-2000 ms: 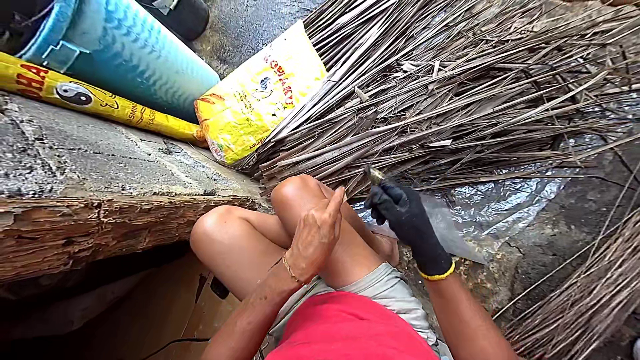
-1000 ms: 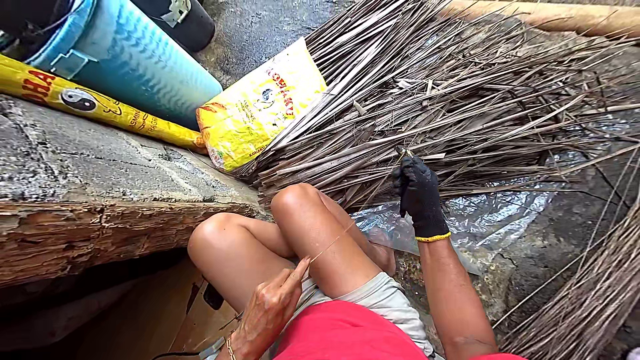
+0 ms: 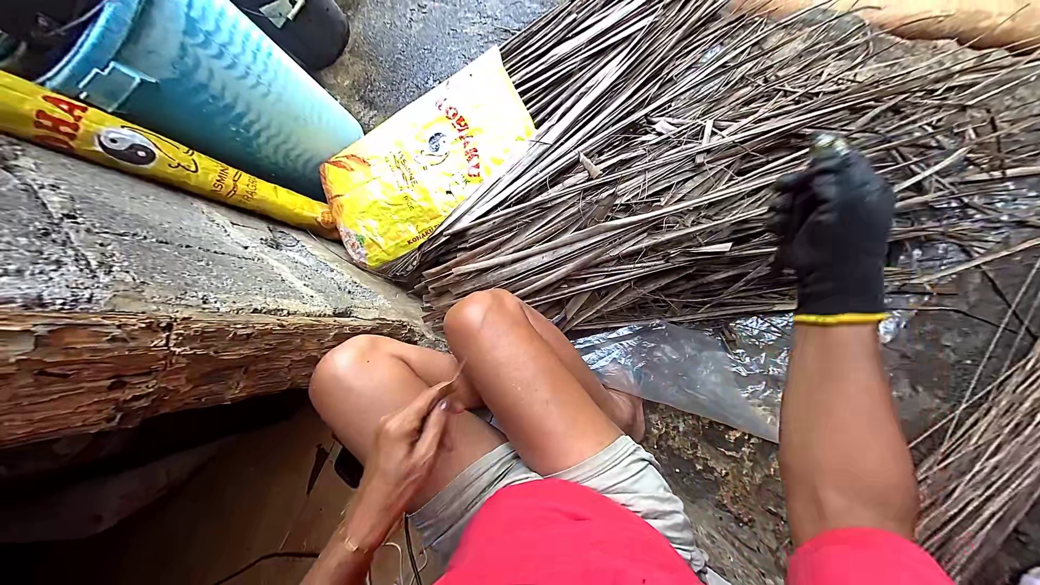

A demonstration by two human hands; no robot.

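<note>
My right hand (image 3: 841, 231), in a black glove with a yellow cuff, is closed around a small dull metallic object (image 3: 829, 146), whose end shows above the fingers; its kind cannot be told. It is over a large pile of dry brown plant strips (image 3: 634, 187). Bare and with a thin bracelet at the wrist, my left hand (image 3: 418, 439) pinches the end of a thin brown strip (image 3: 451, 382) between thumb and fingers, beside my bent knees.
A yellow printed plastic sack (image 3: 431, 162) lies against the pile's left end. Left of it are a blue plastic bin (image 3: 219, 81), a rolled yellow sack (image 3: 162, 158) and a concrete ledge (image 3: 162, 244). Clear plastic sheeting (image 3: 691, 370) lies under the pile. More thin strips (image 3: 991, 463) lie at the lower right.
My right hand has moved out to the right over the pile, away from my knees. My left hand has moved down from between the knees, then slightly up again, now with a strip in it.
</note>
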